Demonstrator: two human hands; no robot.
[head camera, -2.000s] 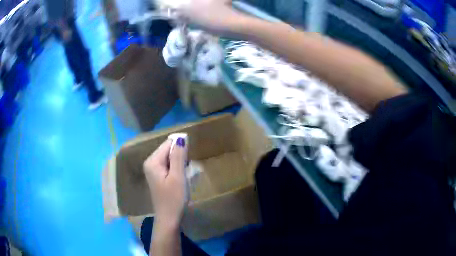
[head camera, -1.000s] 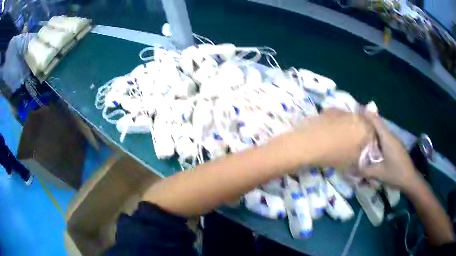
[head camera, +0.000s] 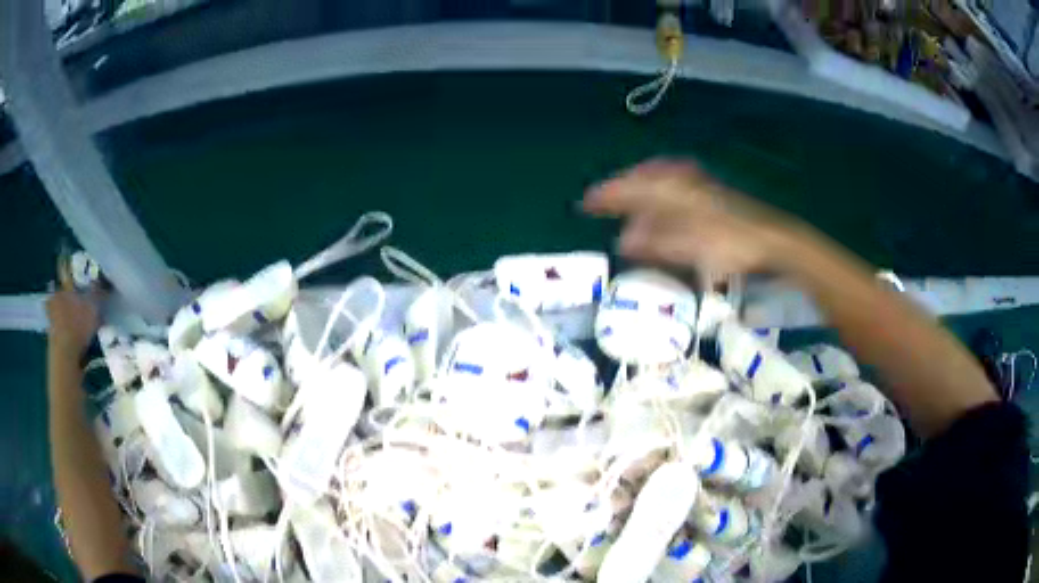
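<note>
A large heap of white handheld devices (head camera: 325, 427) with blue marks and thin white wrist straps fills the lower view, lying against and partly over a pale rail. My right hand (head camera: 678, 222) is blurred above the green belt, just beyond the heap, fingers pointing left. No device shows in it, but blur hides whether it holds something small. My left hand (head camera: 75, 313) is at the far left edge of the heap, beside a small white round thing (head camera: 84, 269). Its fingers are small and unclear, and its grip cannot be told.
The dark green belt (head camera: 376, 148) runs behind the rail (head camera: 946, 294). A grey post (head camera: 86, 171) slants down at the left, near my left hand. A yellowish piece with a looped cord (head camera: 669, 43) hangs at the top. A dark object (head camera: 987, 344) lies at the right edge.
The view has turned from the cartons and floor to the bench heap. My hands, close together at the right a second ago, are now far apart, one at each side.
</note>
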